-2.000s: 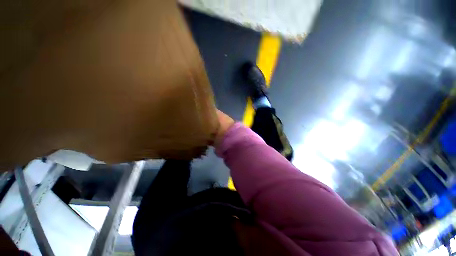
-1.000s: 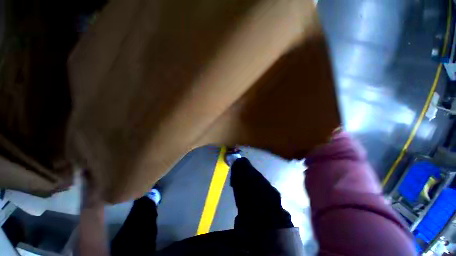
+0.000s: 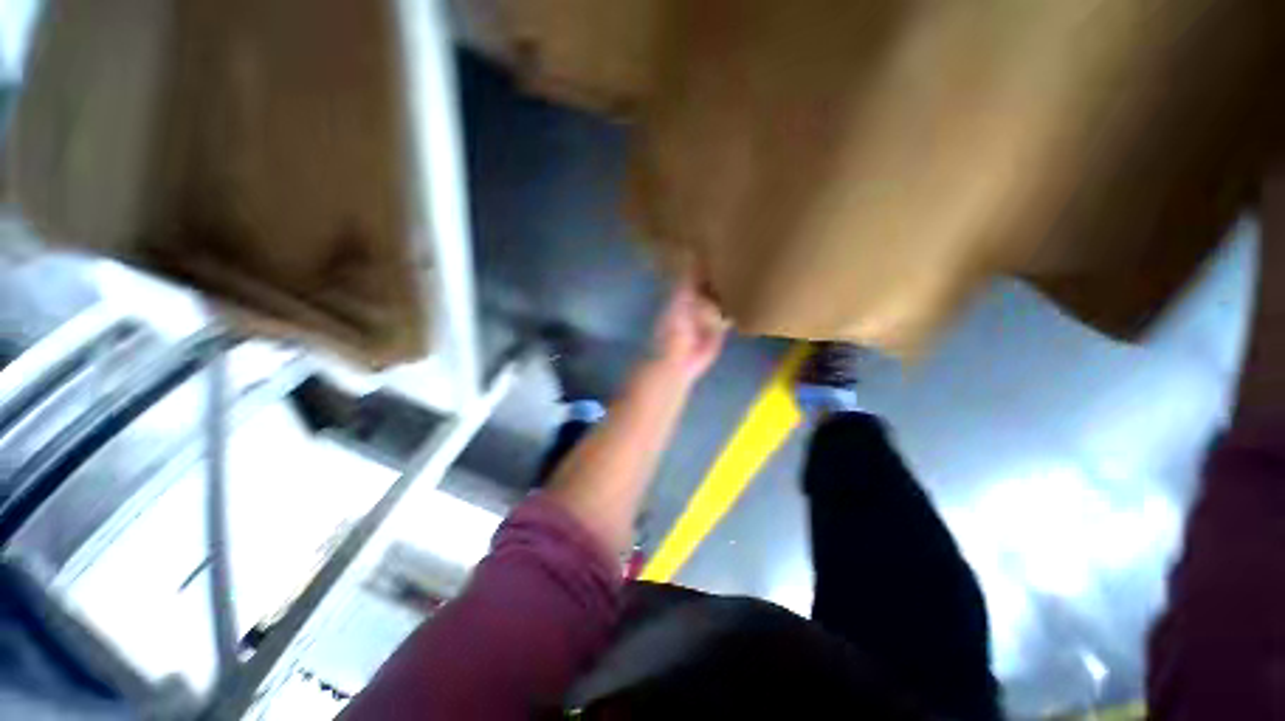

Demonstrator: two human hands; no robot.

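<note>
A bundle of brown leather panels hangs across the upper middle and right, blurred, with wavy lower edges. My left hand is closed on its lower left edge, fingers partly hidden by the leather. My right sleeve and a blurred strip of forearm show at the far right edge; my right hand is not visible, either behind the bundle or cut off. A separate brown stack is at the upper left, by the white rack post, apart from the bundle.
The white metal rack stands close on my left, with pale sheets or surfaces low in it. A yellow floor line runs between my feet over the glossy grey floor.
The bundle has shifted from the left and middle to the right of the view. My left forearm and hand now show clearly. The rack and the separate brown stack have come into view on the left.
</note>
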